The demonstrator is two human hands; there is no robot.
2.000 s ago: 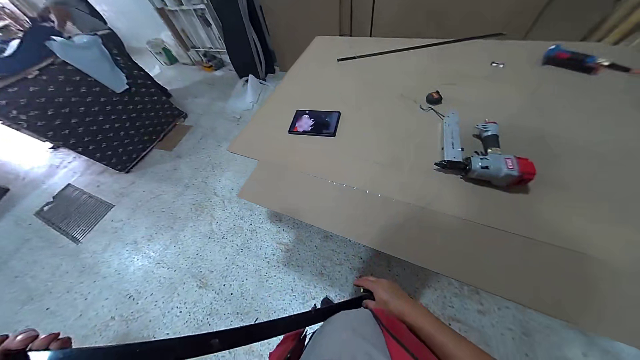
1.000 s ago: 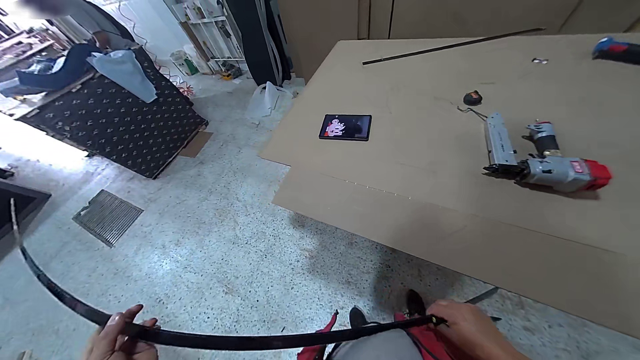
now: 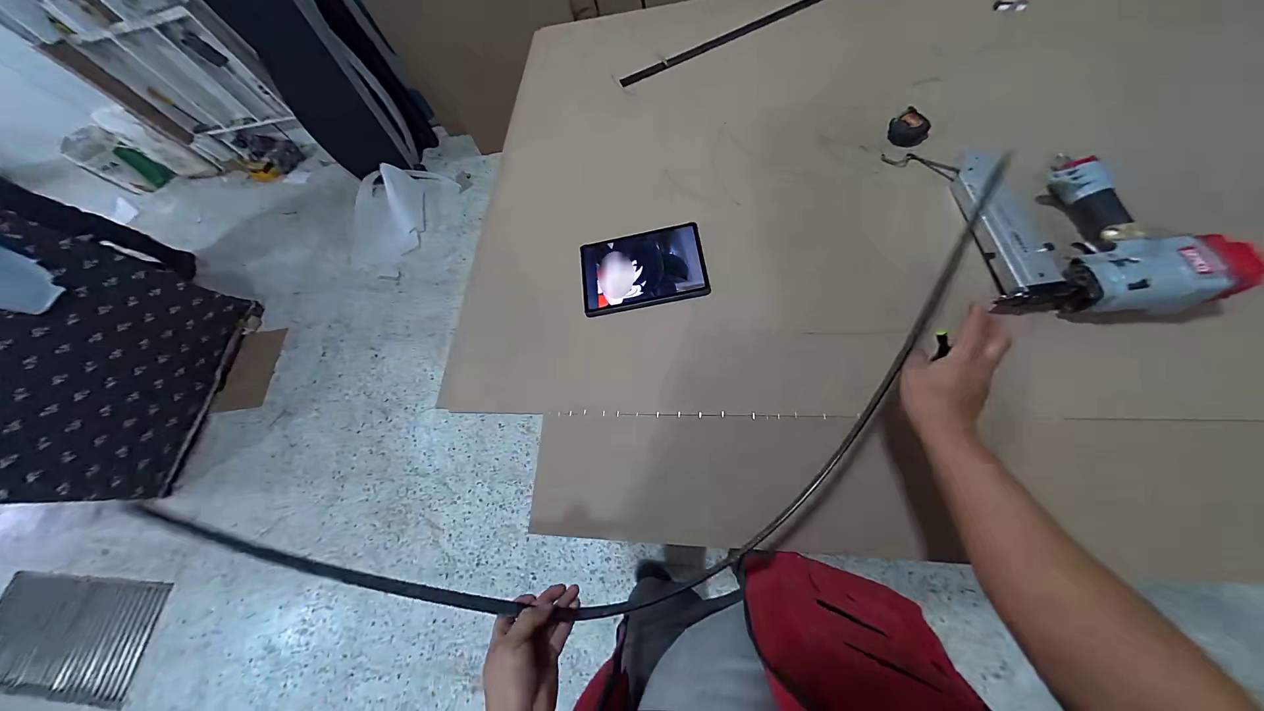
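Note:
A long, thin, flexible dark strip [image 3: 395, 585] bends in a curve in front of me, its left end over the floor and its right end above the table. My left hand [image 3: 530, 637] grips it at the bottom of the curve. My right hand [image 3: 953, 380] is over the cardboard-covered table [image 3: 790, 247], right of the strip, with a small dark object with a green tip [image 3: 941, 345] at its fingers; whether the hand also touches the strip I cannot tell. Just beyond its fingertips lies a pneumatic stapler [image 3: 1136, 272]. A tape measure [image 3: 908, 127] sits behind the stapler.
A tablet or phone [image 3: 646, 269] with a lit screen lies on the table. Another dark strip [image 3: 721, 41] lies at the back. A row of staples [image 3: 700, 415] runs along the cardboard seam. On the left are a patterned dark fabric panel [image 3: 109, 385], a white bag [image 3: 388, 215] and a floor grate [image 3: 84, 637].
My right hand has left the strip's end near my lap and moved forward over the table. The strip's right part now rises over the table. The view has shifted closer to the table.

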